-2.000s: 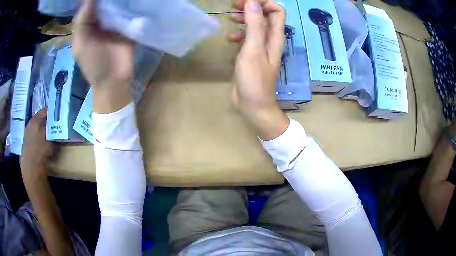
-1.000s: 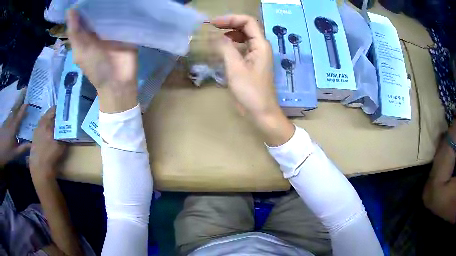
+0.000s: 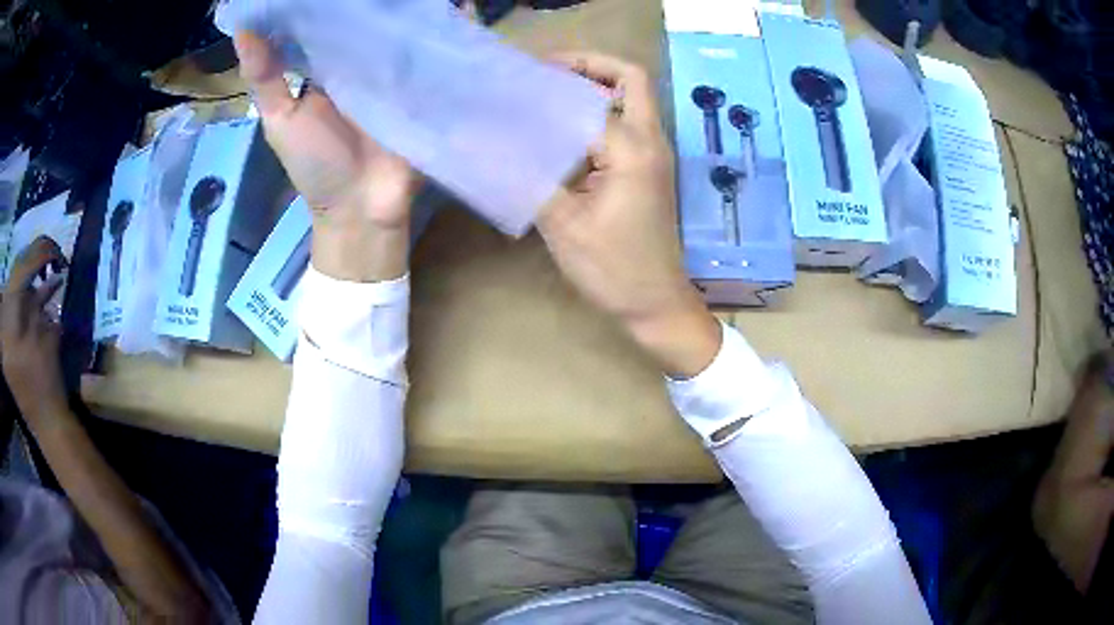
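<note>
A milky protective sleeve (image 3: 452, 104) stretches slantwise between my hands over the table's far middle. My left hand (image 3: 330, 153) holds its upper left part from below, thumb at the left edge. My right hand (image 3: 617, 202) holds its lower right end, fingers partly behind it. Whether anything is inside the sleeve cannot be told. A light blue gift box (image 3: 279, 275) lies tilted beside my left wrist, partly hidden by it.
Upright-printed gift boxes (image 3: 831, 147) and a limp sleeve (image 3: 904, 208) lie at the right. More boxes (image 3: 202, 244) lie at the left, near another person's hand (image 3: 31, 305). Dark plastic parts (image 3: 965, 31) line the far edge. Another person's arm (image 3: 1081, 476) is at the right.
The sleeve and my left hand have moved right. My right hand now holds the sleeve's lower right end. The small pale bundle under my right hand no longer shows. The left person's hands have moved away from the boxes.
</note>
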